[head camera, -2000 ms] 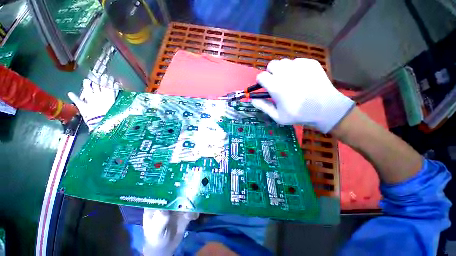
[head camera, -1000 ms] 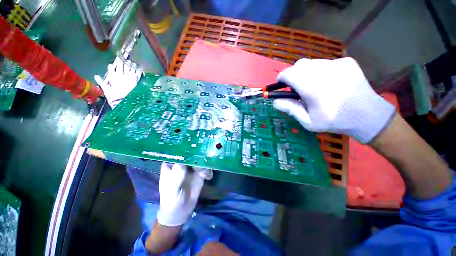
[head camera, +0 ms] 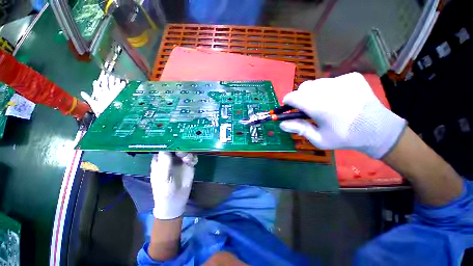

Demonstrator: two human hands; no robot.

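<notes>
A large green printed circuit board (head camera: 176,117) is held up over the front of the orange-brown slotted tray, its printed face up. My left hand (head camera: 171,182), in a white glove, grips the board's near edge from below; some fingers are hidden under it. My right hand (head camera: 347,115), in a white glove, is shut on diagonal cutters (head camera: 264,117) with black and orange-red handles. The cutter tips are over the right part of the board, close to its surface; whether they touch it I cannot tell.
The slotted tray (head camera: 306,54) bears a pinkish-red foam sheet (head camera: 223,63); more foam (head camera: 365,169) lies at right. An empty white glove (head camera: 106,89) lies behind the board's left corner. A red wrapped post (head camera: 39,85) and a white edge rail (head camera: 65,192) are at left. Upright panels stand at the back.
The board now appears flatter, with its near edge higher in the view. The cutters have moved from the board's far edge to its right part, nearer me. Both hands keep their hold.
</notes>
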